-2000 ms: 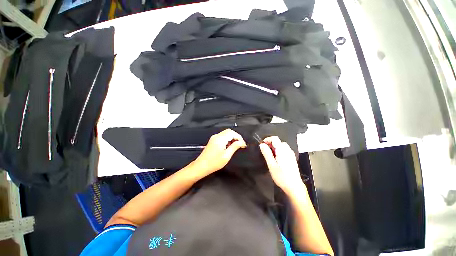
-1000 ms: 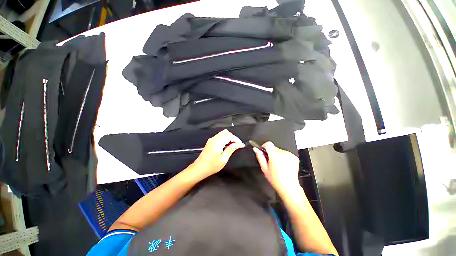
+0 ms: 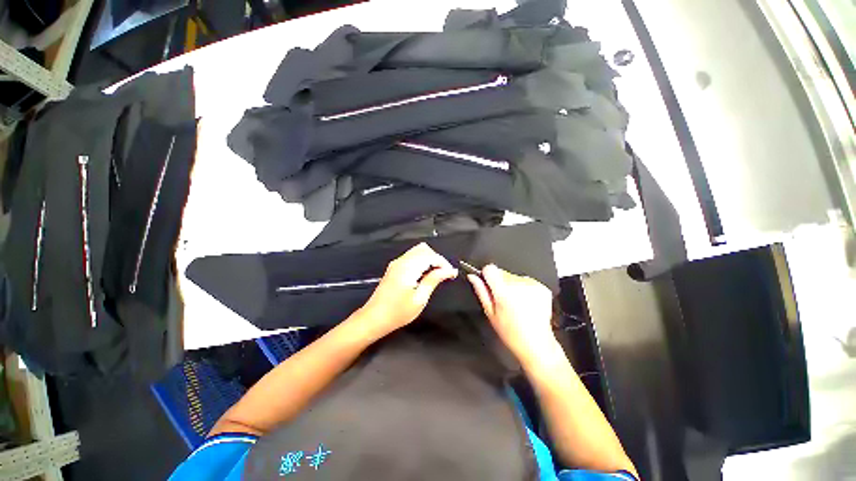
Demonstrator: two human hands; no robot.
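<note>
A long dark zip pocket panel lies along the table's near edge, its silver zipper running left to right. My left hand pinches the panel at the right part of the zipper and covers that end. My right hand is just right of it, fingers closed on small thread snips, mostly hidden by the fingers. The snips' tips are close to my left fingertips. Any thread ends are too small to see.
A messy pile of panels lies beyond my hands. A flatter stack of panels hangs over the table's left end. A black strip lies at right. A blue plastic basket is below left.
My right hand has closed in on my left, and the snips have moved left to the left fingertips. The view has shifted slightly. My left hand still pinches the panel.
</note>
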